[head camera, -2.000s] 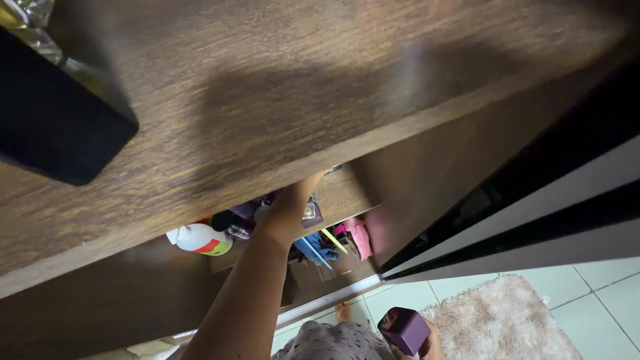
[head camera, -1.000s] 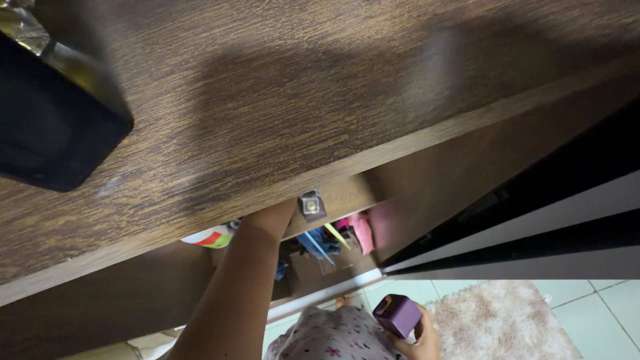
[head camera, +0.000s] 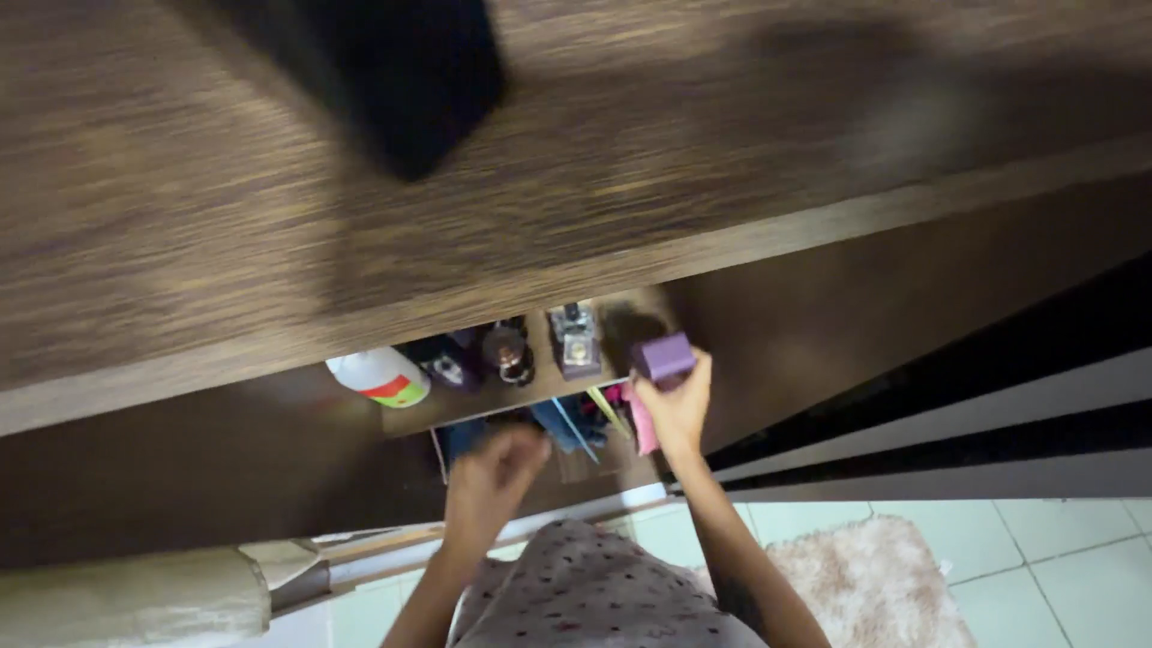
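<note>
My right hand (head camera: 679, 396) grips a purple box (head camera: 666, 356) at the right end of a wooden shelf (head camera: 540, 382), below the wide board. My left hand (head camera: 502, 472) is blurred, its fingers bent, in front of the shelf's lower compartment; whether it holds anything cannot be made out. On the shelf, from left to right, are a white bottle with a red and green label (head camera: 380, 376), dark purple items (head camera: 450, 362), a dark bottle with a brownish cap (head camera: 508, 351) and clear-topped bottles in a dark holder (head camera: 576, 340).
A wide wooden board (head camera: 576, 180) overhangs the shelf, with a black object (head camera: 405, 81) on it. Blue cloth (head camera: 562, 425), a pink item (head camera: 643, 421) and thin sticks lie in the lower compartment. A fluffy rug (head camera: 864, 576) lies on the tiled floor at the right.
My right hand has moved the purple box from low beside my body up to the shelf's right end. My left hand has come back out from the shelf.
</note>
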